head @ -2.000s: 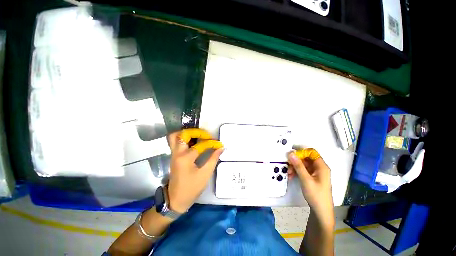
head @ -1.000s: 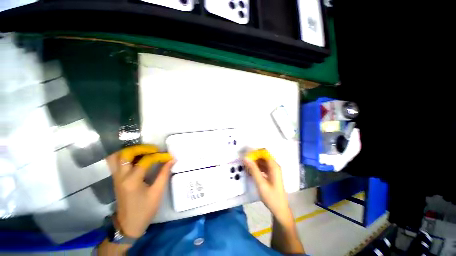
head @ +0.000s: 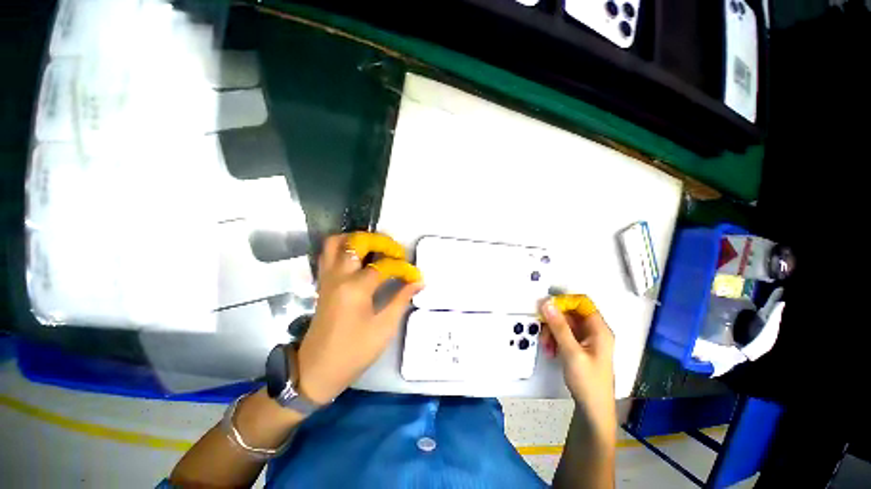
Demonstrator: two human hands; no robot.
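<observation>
Two white phones or back covers lie side by side on the white work mat (head: 516,158). The upper phone (head: 477,275) has dark camera circles at its right end. The lower phone (head: 468,346) shows a cluster of dark circles at right and faint print. My left hand (head: 358,310), in yellow finger cots, has thumb and finger together at the upper phone's left edge. My right hand (head: 575,334), also with yellow cots, has its fingertips at the upper phone's lower right corner. Whether a thin film is between the fingers cannot be told.
A film stack (head: 134,191) lies left of the mat. A small white card with a blue edge (head: 638,258) lies on the mat's right. A blue parts bin (head: 683,296) with a white wipe (head: 740,351) is further right. A black foam tray (head: 669,91) holding phones is beyond the mat.
The camera view has swung left and then back right. Both hands remain at the two ends of the upper phone, and both phones keep about the same place on the mat.
</observation>
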